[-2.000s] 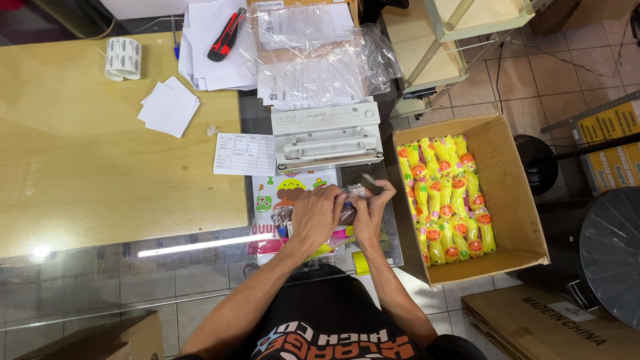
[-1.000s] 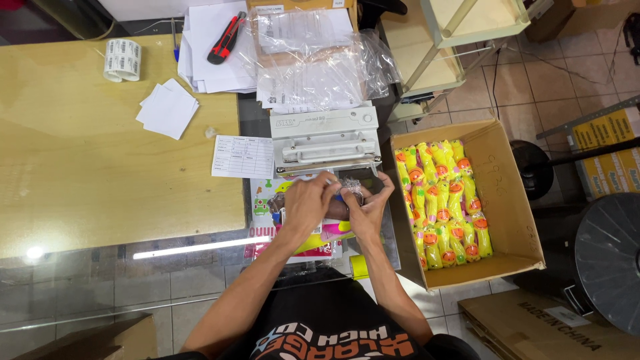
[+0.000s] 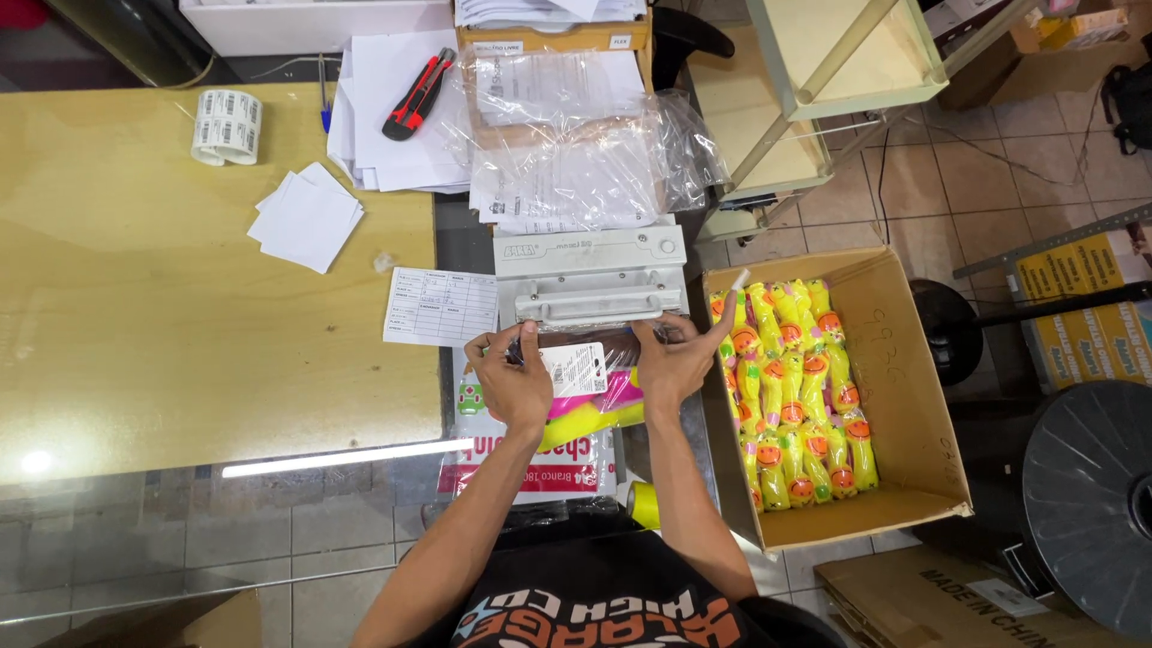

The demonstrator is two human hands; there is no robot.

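My left hand (image 3: 515, 373) pinches the left end of a clear plastic bag (image 3: 589, 340) with a dark item inside, at the front edge of a white bag sealer (image 3: 589, 270). My right hand (image 3: 673, 360) grips the bag's right end, its index finger raised toward the carton. A white tag (image 3: 578, 369) with writing lies on the bag between my hands. Beneath are pink and yellow items (image 3: 594, 417) on a printed package (image 3: 562, 472). The sealer's handle bar (image 3: 598, 308) lies just beyond my fingertips; whether the bag's edge is under it, I cannot tell.
An open cardboard carton (image 3: 909, 387) of wrapped yellow toys stands at right. Left of the sealer lie a filled-in form (image 3: 441, 306), white paper slips (image 3: 306, 219) and a label roll (image 3: 227, 126). Behind are a red-black utility knife (image 3: 419, 94), papers and clear plastic bags (image 3: 585, 135).
My hands, earlier close together over the bag, are now apart at its two ends, near the sealer. The white tag now shows plainly between them.
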